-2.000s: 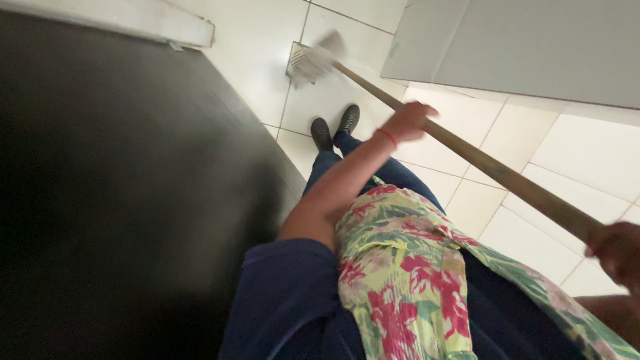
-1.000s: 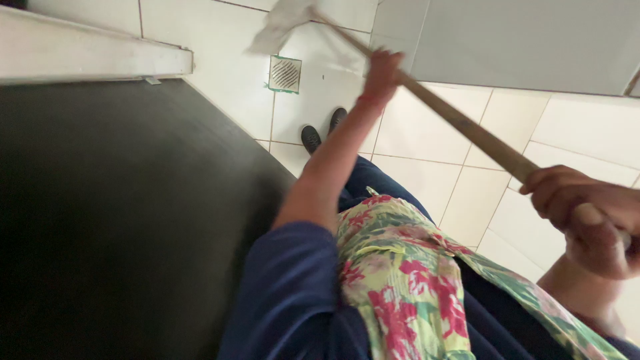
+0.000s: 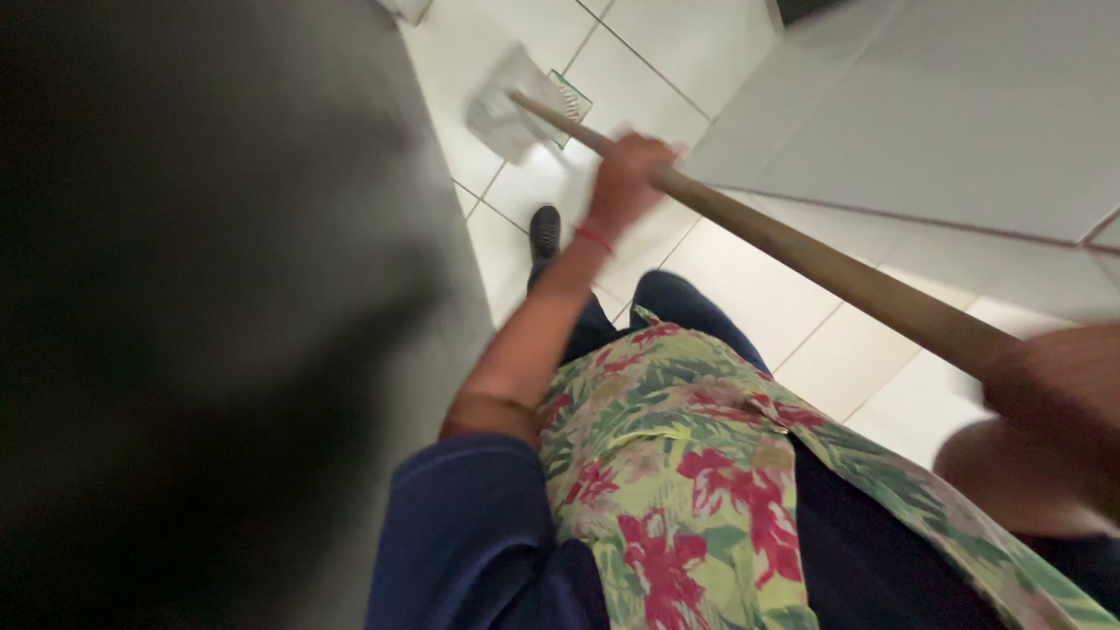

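Note:
A long wooden pole slants from the lower right to the floor at the upper middle. At its far end is a blurred pale cloth or mop head, on the tiles beside a square floor drain grate and partly over it. My left hand, with a red band at the wrist, is closed around the lower part of the pole. Near the right edge my right hand, dark and blurred, grips the pole's upper end. A floral apron covers my front.
A dark, smooth surface fills the left side. Grey panels stand at the upper right. Pale floor tiles run between them, with my dark shoe on them.
The pale head has moved from beyond the drain grate, where it was a second ago, to beside it. Both hands have stayed on the pole. The view has turned and shifted.

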